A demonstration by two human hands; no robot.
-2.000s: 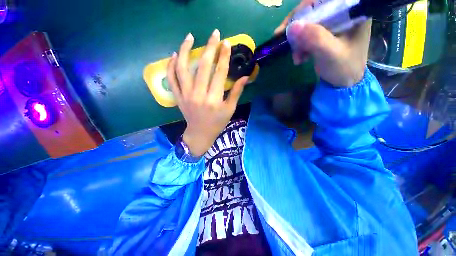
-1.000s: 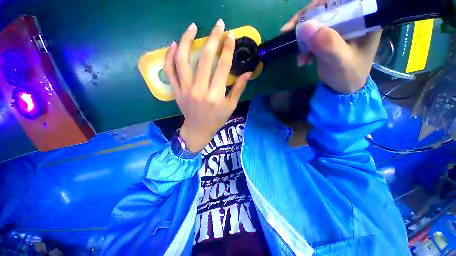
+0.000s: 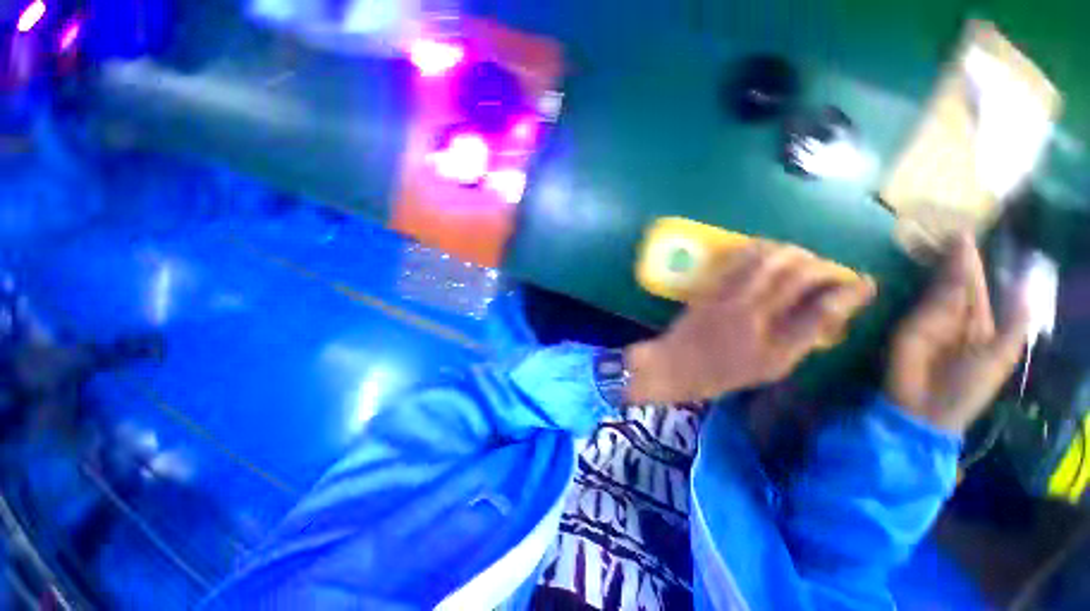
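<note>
The yellow jig lies on the green bench, with a pale round seat showing at its left end. My left hand lies over its middle and right end, fingers bent. A dark patch shows under these fingers, too blurred to tell whether a black unit is gripped. My right hand is raised right of the jig, fingers apart, with nothing visible in it. A blurred whitish object shows beside its fingers; I cannot tell if it is the screwdriver.
The orange-red plate stands left under bright purple-pink light. Two round black units lie behind the jig, one with a white glare. Tan cardboard with white paper lies at back right. A yellow label shows at the right edge.
The view has swung left and blurred. The screwdriver is no longer in my right hand, which has opened and moved away from the jig. My left hand's fingers have shifted to the jig's right end.
</note>
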